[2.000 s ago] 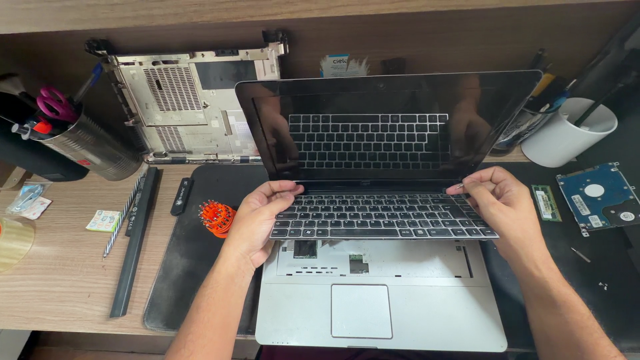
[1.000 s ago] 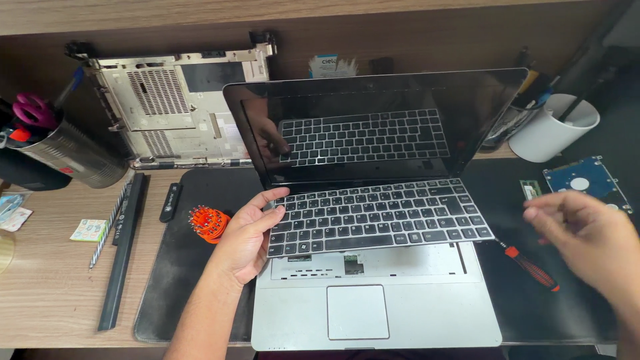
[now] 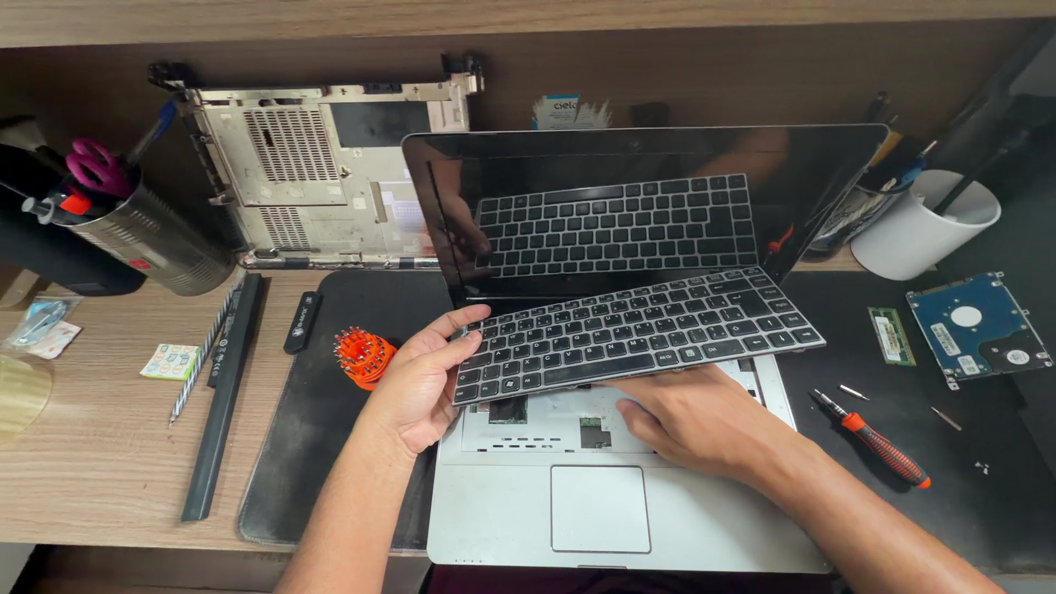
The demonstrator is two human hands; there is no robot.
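Observation:
My left hand [image 3: 429, 375] grips the left end of a laptop keyboard [image 3: 643, 334] between thumb and fingers. The keyboard is raised and tilted above the silver palm rest of an open laptop [image 3: 503, 511], its right end higher in view. My right hand [image 3: 685, 408] reaches beneath the keyboard from the front; its fingertips are hidden, so whether they hold anything cannot be told. Below the keyboard part of the bare keyboard bay [image 3: 540, 441] shows, with cutouts. The dark laptop screen [image 3: 610, 157] stands upright behind and mirrors the keys.
Right of the laptop lie a red and black screwdriver [image 3: 887, 450], small bits, a memory module [image 3: 892, 337] and a hard drive [image 3: 973, 326]. On the left are an orange bit holder [image 3: 363, 356], a dark long strip [image 3: 223, 404] and a metal pen cup [image 3: 161, 239]. A laptop bottom cover [image 3: 355, 190] leans behind.
My right hand let go of the keyboard's right end, moved out to the right, and is now under the keyboard. The keyboard has tilted, while my left hand kept hold of its left end.

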